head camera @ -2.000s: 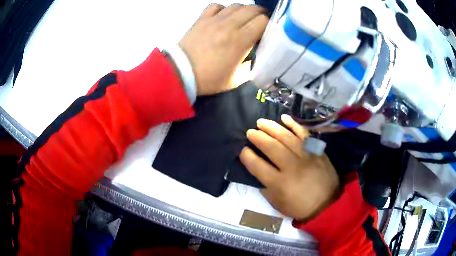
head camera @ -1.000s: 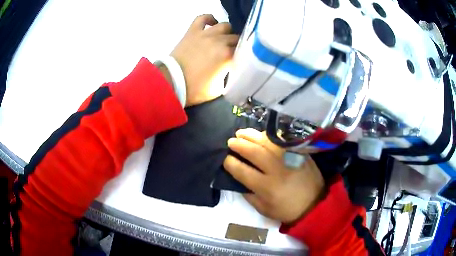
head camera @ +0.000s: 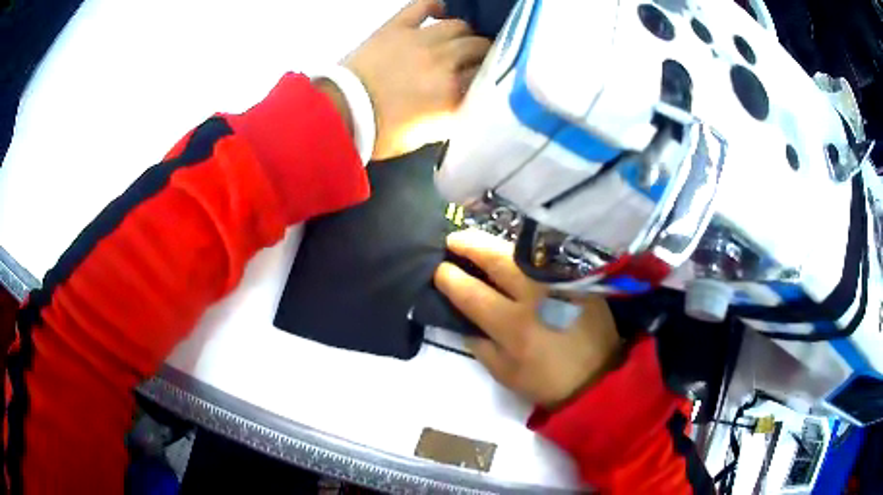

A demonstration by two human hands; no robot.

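A matte black cloth panel point(head camera: 363, 256) lies on the white table, running under the white sewing machine head point(head camera: 571, 106). Two tiny yellow marks point(head camera: 453, 215) show beside the metal needle area, whose needle tip I cannot make out. My left hand point(head camera: 416, 82) is beyond the panel, left of the head, with fingers curled near dark cloth at the top; its grip is unclear. My right hand point(head camera: 537, 324) lies on the panel just in front of the needle area, fingers spread and fingertips close to the yellow marks. A grey-white knob partly covers it.
A brownish metal plate point(head camera: 455, 450) lies near the table's curved front edge, which bears a ruler strip point(head camera: 290, 440). A second knob point(head camera: 708, 300) hangs below the head. Dark cloth is at the far left. Cables and a blue item are at the lower right.
The panel's near edge has moved away from the front edge, toward the machine. My left hand has moved farther up and away. My right fingertips are nearer the yellow marks. The view has shifted slightly.
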